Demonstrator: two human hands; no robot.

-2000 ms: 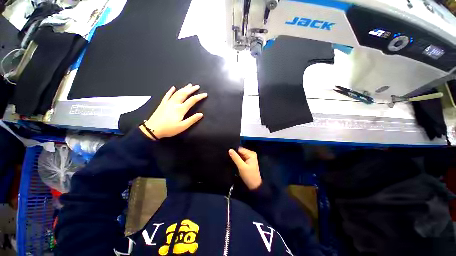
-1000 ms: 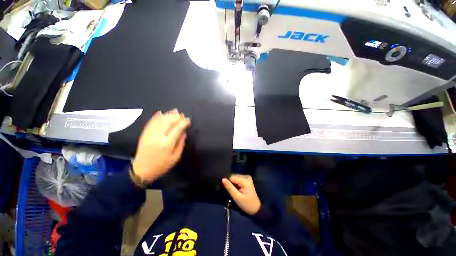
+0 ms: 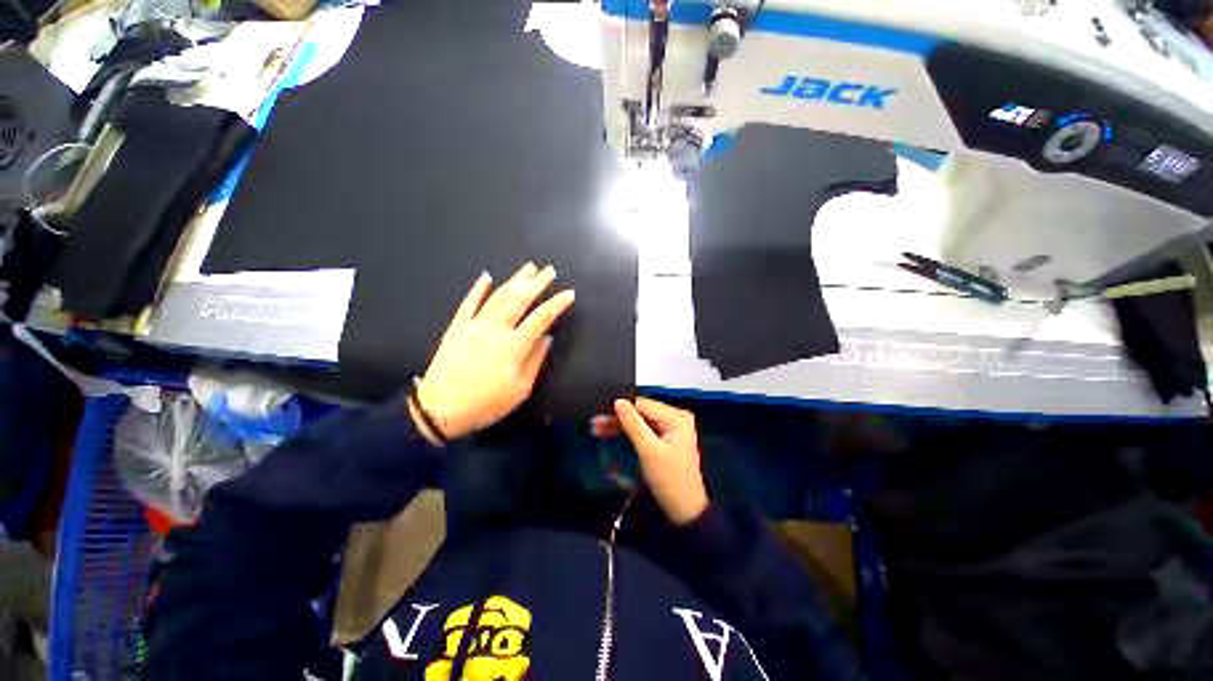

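A large black fabric panel [image 3: 439, 173] lies on the white machine table, its right edge beside the lit presser foot and needle [image 3: 648, 144]. My left hand [image 3: 490, 349] lies flat on the panel with its fingers apart. My right hand [image 3: 661, 446] pinches the panel's near right corner between thumb and fingers at the table's front edge. A smaller black cut piece [image 3: 761, 266] with a curved notch lies right of the needle. The white sewing machine head [image 3: 831, 60] with JACK lettering stands behind it.
Thread snips [image 3: 955, 277] lie on the table right of the small piece. A folded black bundle [image 3: 146, 200] lies at far left. A blue basket [image 3: 100, 532] with a clear bag is at lower left. Dark fabric [image 3: 1051, 532] is below the table at right.
The panel has moved up past the needle, so its near edge is now by the table's front. My right hand has moved up with the corner. My left hand has moved right.
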